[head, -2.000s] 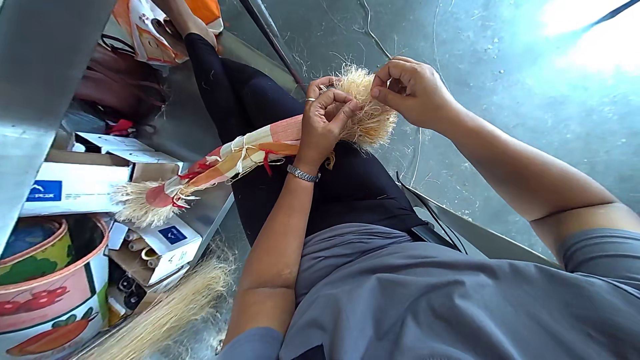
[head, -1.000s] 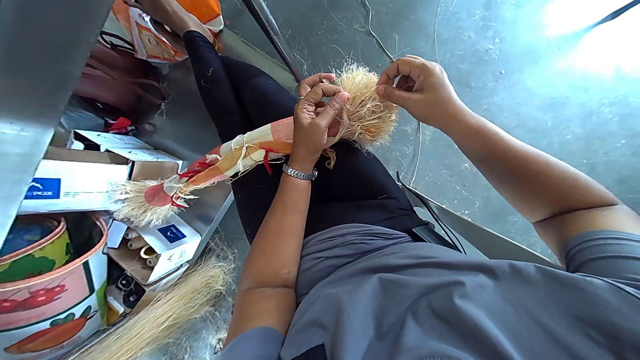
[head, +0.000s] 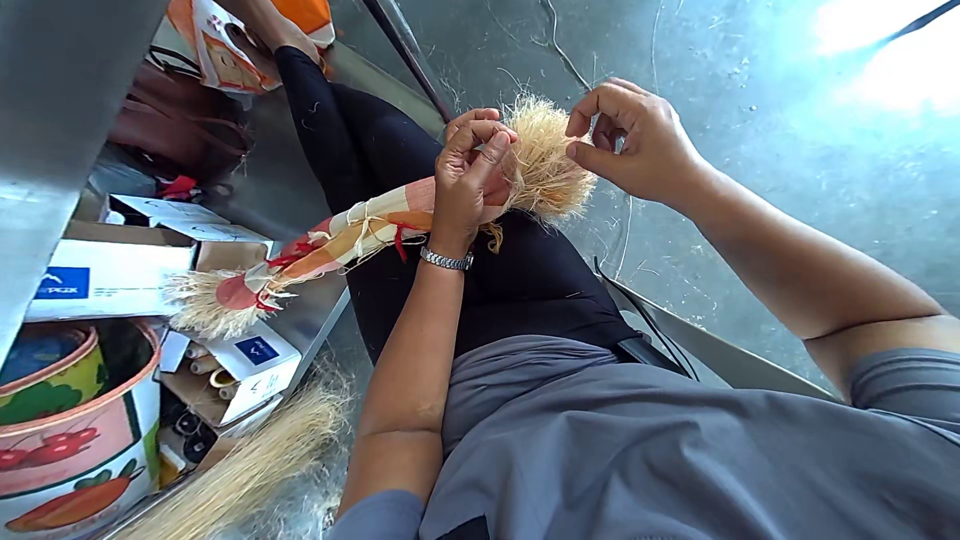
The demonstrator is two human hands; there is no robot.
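Note:
Across my lap lies a long fibre bundle wrapped in striped cloth (head: pixel 386 214) of orange, cream and pink, tied with red and cream strips. A bushy end of pale fibres (head: pixel 551 169) spreads by my hands, and another frayed end (head: pixel 217 300) is at the left. My left hand (head: pixel 476 165), with a metal watch band at its wrist, lies over the cloth beside the bushy end, thumb and index fingertips together; whether it pinches a strand is too fine to tell. My right hand (head: pixel 626 139) is just right of the fibres, its thumb and index finger apart, with nothing visible between them.
Loose straw-coloured fibres (head: pixel 247 472) lie at lower left. Beside them are open cardboard boxes (head: pixel 127 270) and round containers with fruit and vegetable pictures (head: pixel 75 457). A dark red bag (head: pixel 172 124) and an orange and white bag (head: pixel 225 49) are at upper left. A metal bar (head: pixel 409 56) slants above my legs.
The thumb and index finger of my right hand have parted, and that hand has shifted slightly away from the bushy end. The wrapped bundle stays across my lap.

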